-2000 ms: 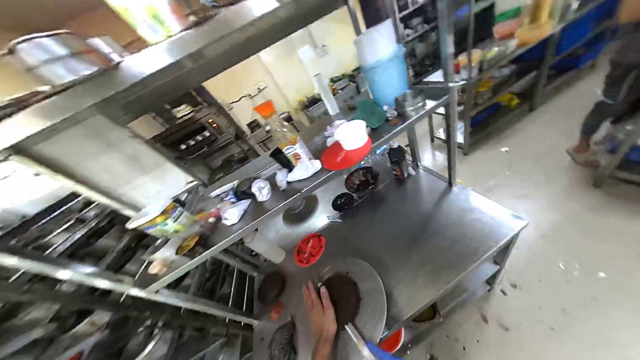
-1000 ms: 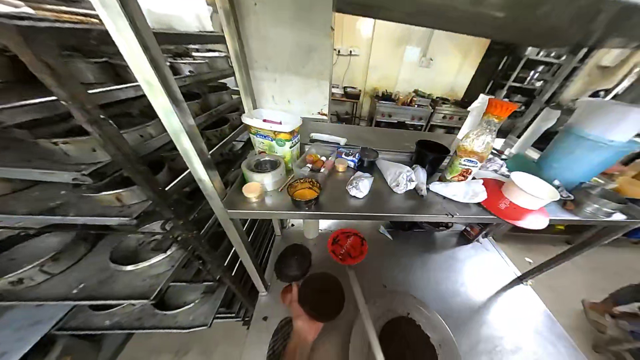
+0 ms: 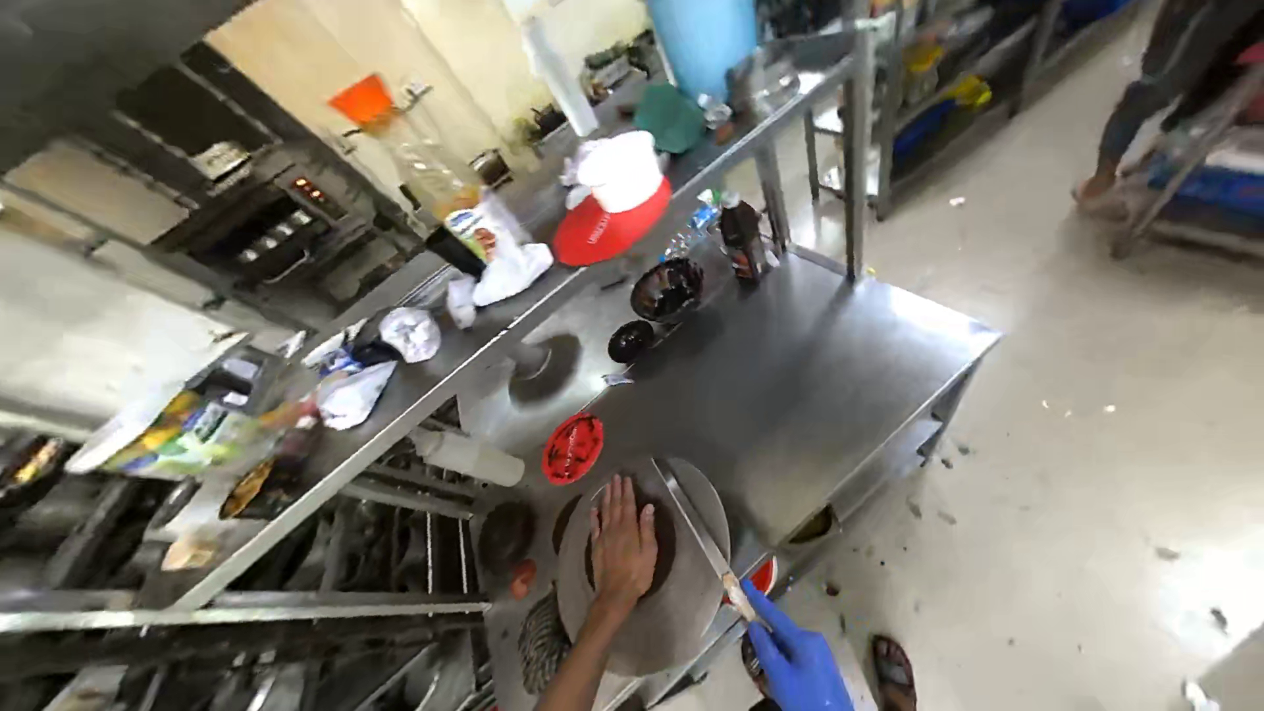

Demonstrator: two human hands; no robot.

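My left hand [image 3: 622, 548] lies flat, fingers spread, on a dark brown round cake layer [image 3: 665, 541], which sits on a round metal turntable or plate [image 3: 647, 637]. In my right hand [image 3: 795, 657], gloved in blue, is the handle of a long straight-bladed knife [image 3: 703, 538]; its blade reaches over the right part of the round plate, beside the dark layer. A red bowl or lid [image 3: 573, 448] stands just beyond the plate. Another dark round piece [image 3: 507, 533] rests to the left, and a patterned dark cloth [image 3: 542, 642] is near my left forearm.
A steel shelf [image 3: 464, 365] above the table's far side holds piping bags [image 3: 355, 395], a red disc [image 3: 612, 232] with a white bowl [image 3: 624, 170], and packets. Dark bowls [image 3: 668, 289] and a dark bottle [image 3: 741, 237] stand on the steel table [image 3: 770, 395]. A person's leg [image 3: 1136, 109] shows at far right.
A second ago my left hand held a dark round layer left of the plate; now it lies flat on a layer on the plate. The view has swung to the right and tilted.
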